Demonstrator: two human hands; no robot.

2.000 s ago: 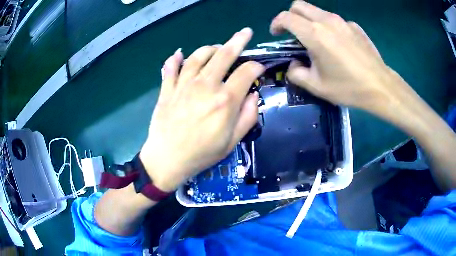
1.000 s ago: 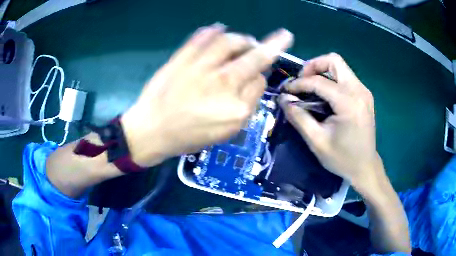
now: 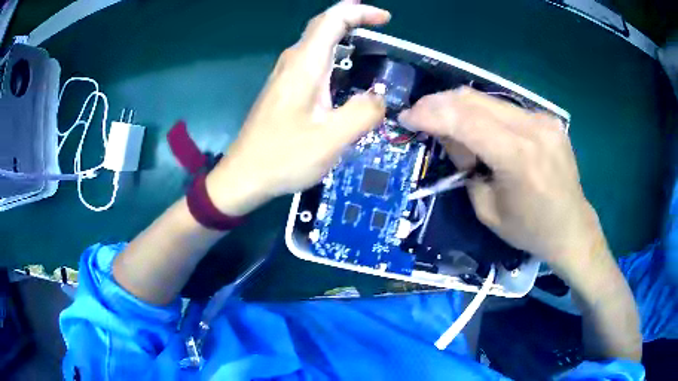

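The open white housing (image 3: 294, 237) lies tilted in front of me, with a blue circuit board (image 3: 355, 186) and black parts inside. My left hand (image 3: 297, 123) is over its upper left side, thumb at a small white connector and thin wires (image 3: 401, 137), one finger extended past the rim. Whether it grips anything is hidden. My right hand (image 3: 513, 160) is over the right part, fingertips by the same wires. Silver tweezers (image 3: 440, 184) stick out from under its palm, pointing left. A white flat strip (image 3: 468, 311) hangs over the near edge.
A white power adapter (image 3: 125, 146) with a coiled cord lies on the green bench (image 3: 201, 82) at left. A grey-white unit (image 3: 31, 126) with a round dark hole stands at the far left. A pale rail (image 3: 104, 16) crosses the back. Blue cloth shows at the right edge.
The housing is turned compared with earlier, showing more of the blue board and its upper left corner. My left hand has moved off the board to the upper left. Tweezer prongs now show under my right hand.
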